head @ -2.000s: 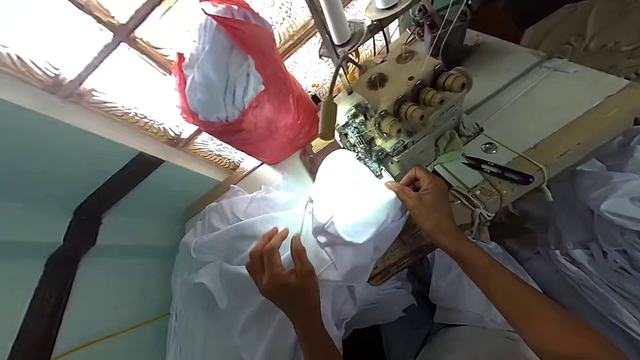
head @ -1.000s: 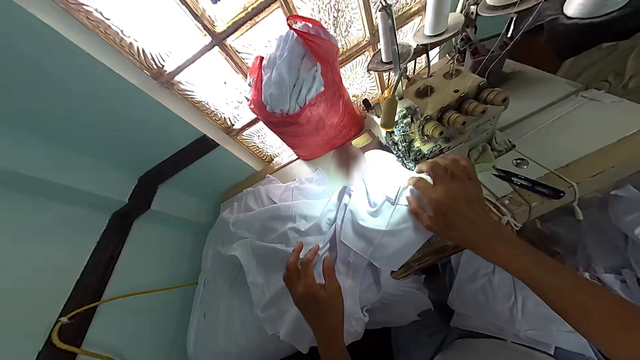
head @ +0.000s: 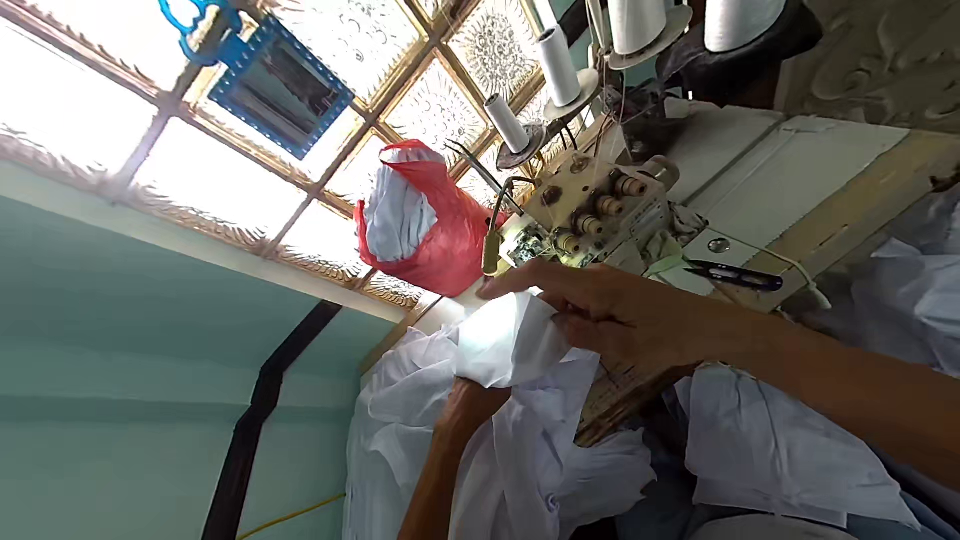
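White fabric [head: 491, 341] lies brightly lit just in front of an overlock sewing machine [head: 592, 202]. My right hand [head: 600, 304] holds the fabric's right side between thumb and fingers, its index finger stretched toward the machine's needle area. Under the raised fabric is my left hand [head: 476, 397]; its fingers are hidden by the cloth, so its grip does not show. More white cloth [head: 525, 465] hangs in folds below both hands, along the table's edge.
A red plastic bag [head: 457, 232] of pale cloth stands behind the fabric. Black thread snips [head: 735, 275] lie on the machine table [head: 795, 180]. Thread cones [head: 559, 67] stand behind the machine. A blue-framed mirror [head: 281, 86] hangs at the window. More white cloth [head: 780, 442] lies at lower right.
My left hand, visible with spread fingers over the cloth before, is now under the fabric near the machine. The right hand has shifted left along the machine front. The view has swung toward the window.
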